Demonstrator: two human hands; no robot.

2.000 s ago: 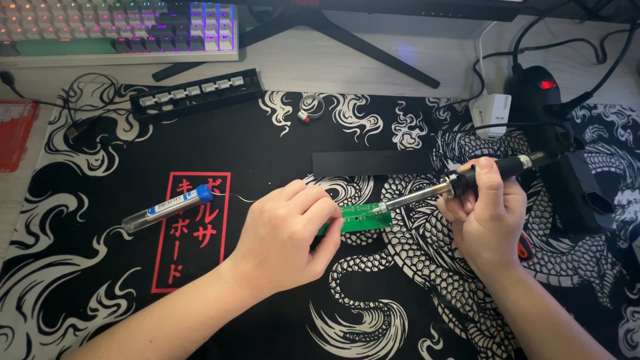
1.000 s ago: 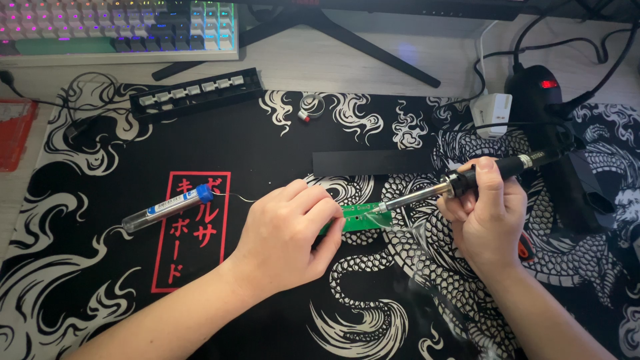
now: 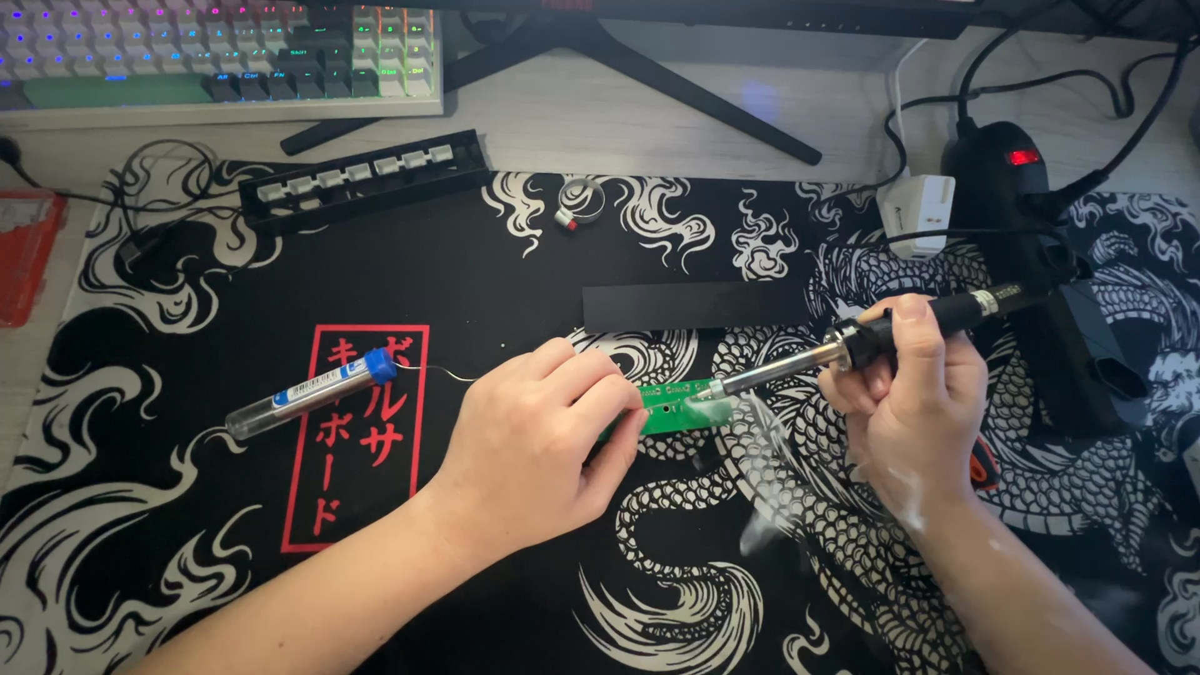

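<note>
My right hand (image 3: 914, 403) grips a soldering iron (image 3: 787, 364) by its black handle, its tip on the right part of a green circuit board (image 3: 689, 414). Smoke drifts below and right of the tip. Over the board's left end, my left hand (image 3: 553, 436) pinches thin solder wire (image 3: 441, 368) between thumb and fingers; the wire runs left to a clear tube with a blue cap (image 3: 311, 394). The fingers hide part of the board, and whether they also touch it I cannot tell.
Behind lie a black strip (image 3: 694, 307), a black case with white switches (image 3: 361, 175) and a small ring-shaped item (image 3: 581, 202). A lit keyboard (image 3: 225, 56) is at back left. At right stand a power strip (image 3: 1017, 206) and a white plug adapter (image 3: 919, 216), with cables.
Smoke near the iron's tip has appeared since the oldest frame and now spreads lower, toward my right forearm. Both hands have stayed nearly in place.
</note>
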